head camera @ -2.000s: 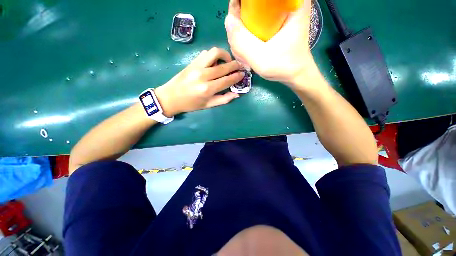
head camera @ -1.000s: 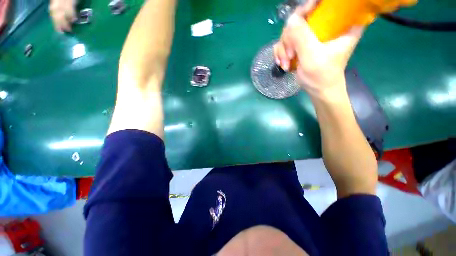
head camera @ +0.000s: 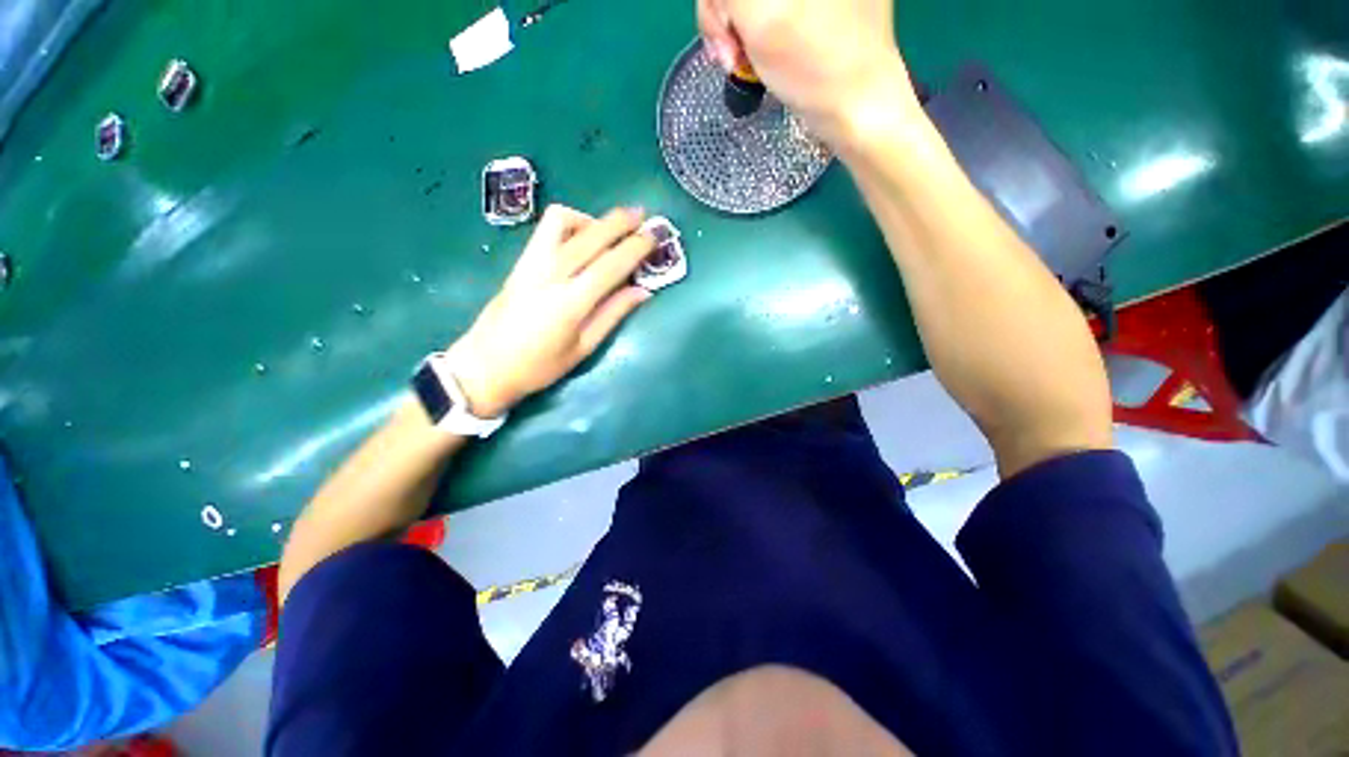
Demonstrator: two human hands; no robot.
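Note:
My left hand (head camera: 559,308) lies on the green bench (head camera: 592,422) with its fingertips on a small square watch-like unit (head camera: 664,255), holding it against the surface. A second watch-like unit (head camera: 509,191) lies just up and left of my fingers. My right hand (head camera: 811,52), partly cut off by the top edge, grips the electric screwdriver (head camera: 744,92). Only its black nose and a bit of orange show. The nose points down over the round perforated screw tray (head camera: 740,141). The bit tip cannot be made out.
A black flat power box (head camera: 1021,178) lies right of the tray. A white slip (head camera: 481,40) is at the top. Two more units (head camera: 178,85) lie at the upper left. A tiny white ring (head camera: 212,516) and specks lie near the front edge. A blue sleeve (head camera: 163,643) is at lower left.
My left arm has come back from far forward, and my left hand is now on a unit near me. My right hand still holds the screwdriver over the tray, which shows further left and higher.

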